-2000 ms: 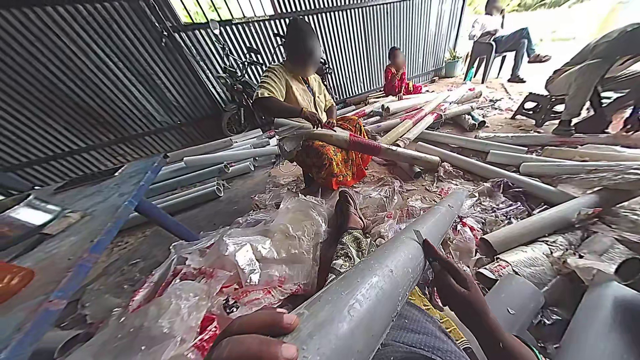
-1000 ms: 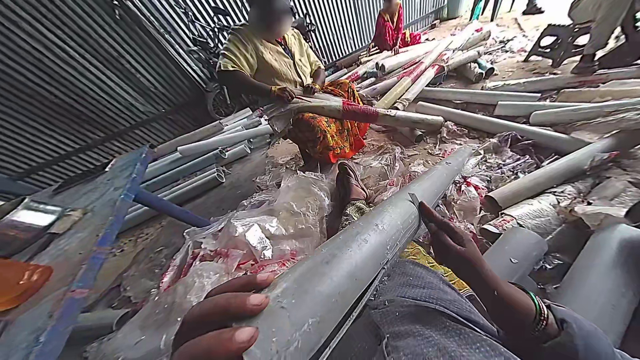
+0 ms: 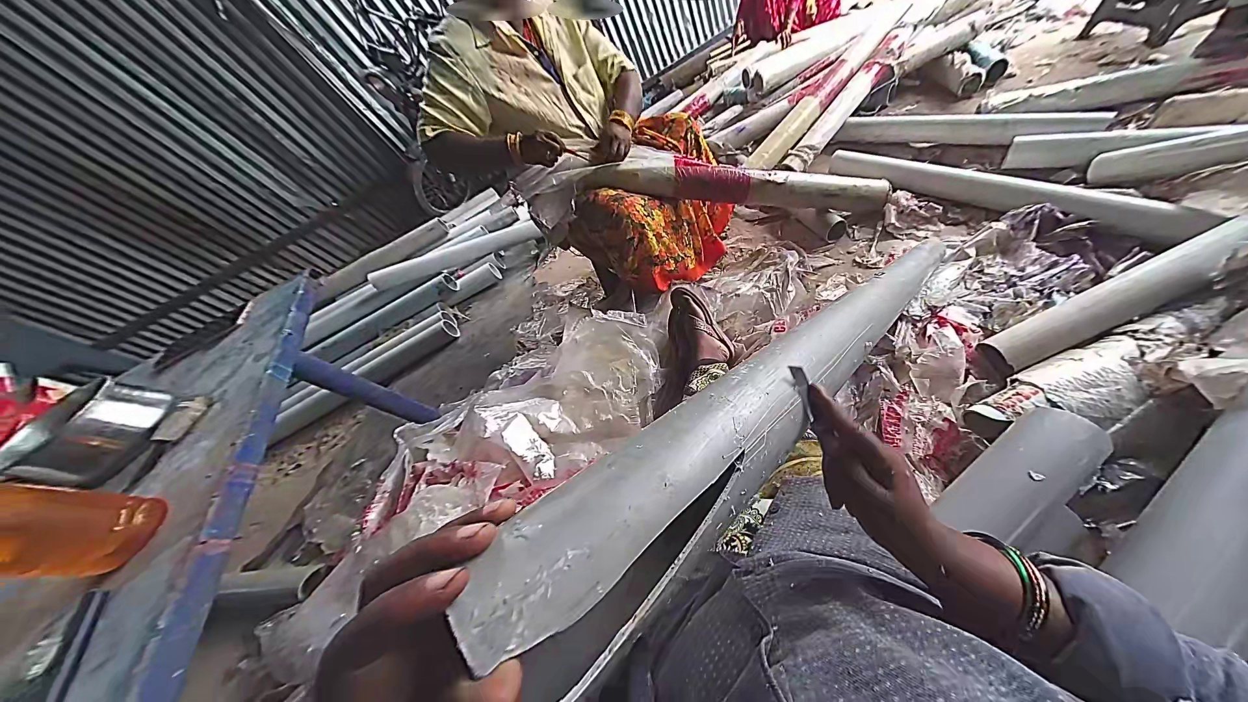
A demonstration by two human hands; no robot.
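Note:
A large grey plastic pipe [image 3: 682, 429] lies slantwise across my lap, its far end pointing up and right. Along its near part runs a long open split with a broken, jagged edge. My left hand [image 3: 419, 614] grips the near end, fingers over the outside and thumb at the torn rim. In my right hand [image 3: 868, 468] is a small flat metal blade [image 3: 799, 385], held against the right side of the pipe, beyond the split. Bangles circle my right wrist.
Opposite, a seated person [image 3: 526, 97] holds a pipe with a red band [image 3: 712, 180]. Crumpled plastic film [image 3: 556, 390] covers the floor between us. Grey pipes [image 3: 390, 341] are stacked at left behind a blue-edged table [image 3: 229, 487]. More pipes [image 3: 1033, 458] lie at right.
A long split now gapes along the near part of the pipe, where the earliest frame shows its surface whole. The view has tipped down and closer.

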